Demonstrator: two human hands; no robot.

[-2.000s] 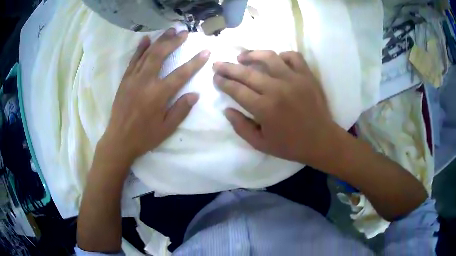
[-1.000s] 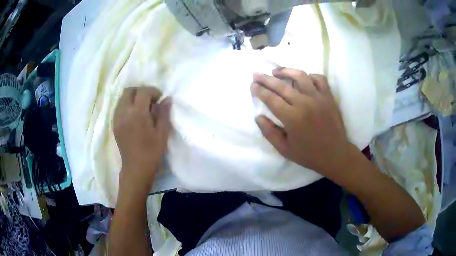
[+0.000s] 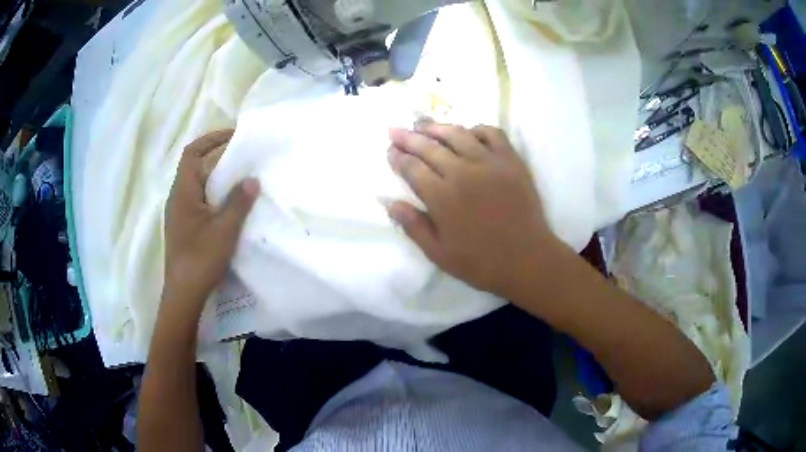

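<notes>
Cream-white garment fabric [image 3: 309,194] covers most of the table and lies under the grey-white sewing machine head [image 3: 283,35]. The presser foot and needle [image 3: 351,78] show at the top, with a small tan block [image 3: 377,71] just right of them. My left hand [image 3: 201,216] holds the fabric at its left side, thumb on top and fingers partly hidden under the cloth. My right hand [image 3: 468,199] lies on the fabric below and right of the needle, fingers extended; it presses the cloth and does not visibly grasp it.
Dark thread snips [image 3: 658,110] and a beige piece [image 3: 718,146] lie right of the fabric. A cream cloth bundle [image 3: 676,265] hangs low right. A mint-green basket rim [image 3: 75,238] stands left. Printed scale marks [image 3: 234,305] show at the table's front edge.
My left hand has moved from flat near the needle to the left and has taken hold of the fabric. The cloth there is lifted and folded. My right hand remains on the cloth.
</notes>
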